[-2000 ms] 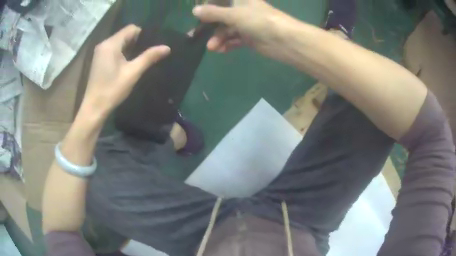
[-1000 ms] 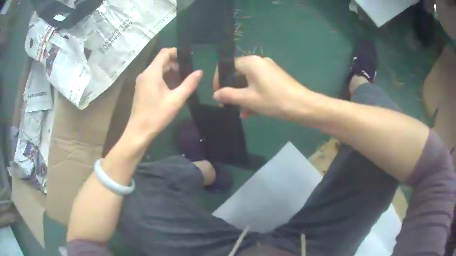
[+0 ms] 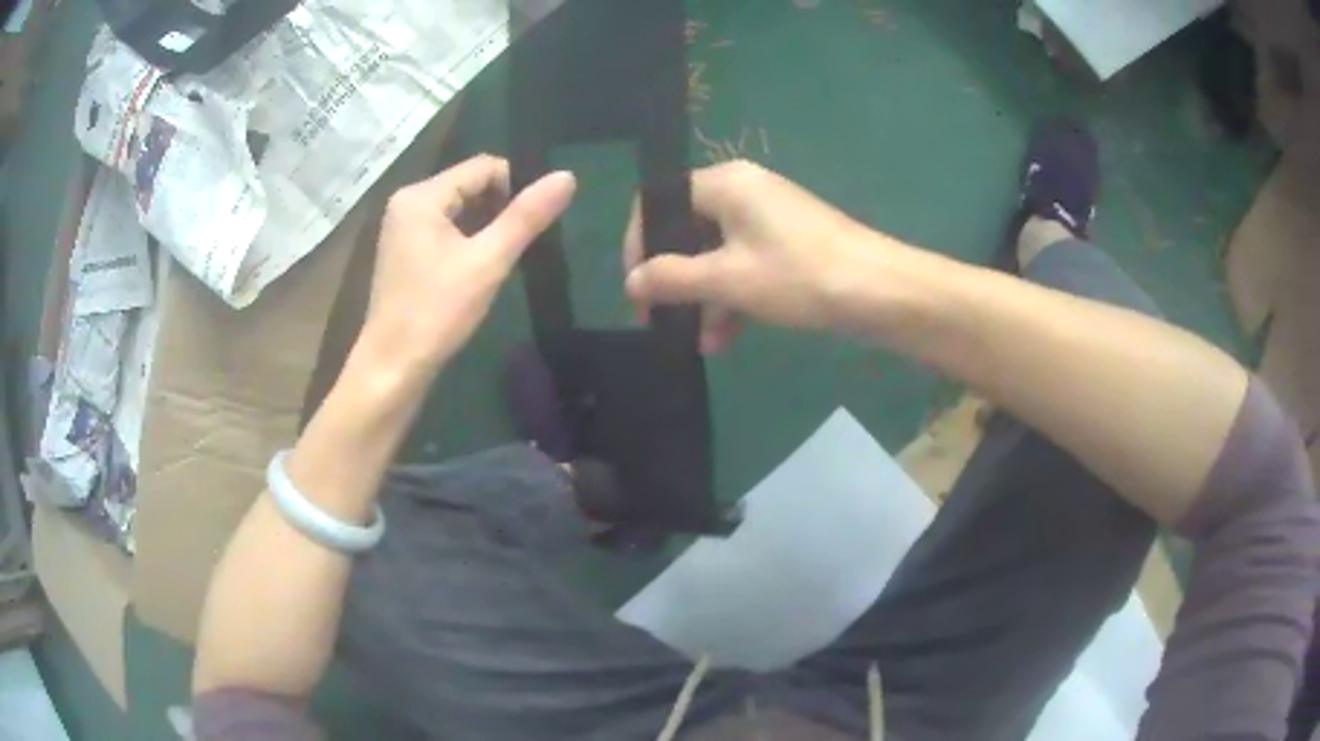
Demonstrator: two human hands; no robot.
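Note:
A long dark black panel (image 3: pixel 637 398) hangs over the green floor in front of me, its top end cut off by the picture's edge. Green floor shows through its rectangular window (image 3: pixel 601 239). My left hand (image 3: pixel 471 253) pinches the panel's left rim beside the window, thumb in front. My right hand (image 3: pixel 738 261) grips the right rim, with its thumb at the window's edge. The panel's lower end reaches just above the white sheet (image 3: pixel 789 543) between my legs. Some fingers are hidden behind the panel.
Newspaper (image 3: pixel 348 102) drapes over a brown carton (image 3: pixel 217 420) at left. Another black piece (image 3: pixel 196 32) lies on the newspaper at upper left. My shoe (image 3: pixel 1060 174) is at upper right, near a white sheet (image 3: pixel 1122 32). Brown cardboard (image 3: pixel 1281 275) stands at the far right.
The panel came from the left to upright in front of me, its window now showing. Since one second ago its lower end has moved down slightly; both hands keep nearly the same place.

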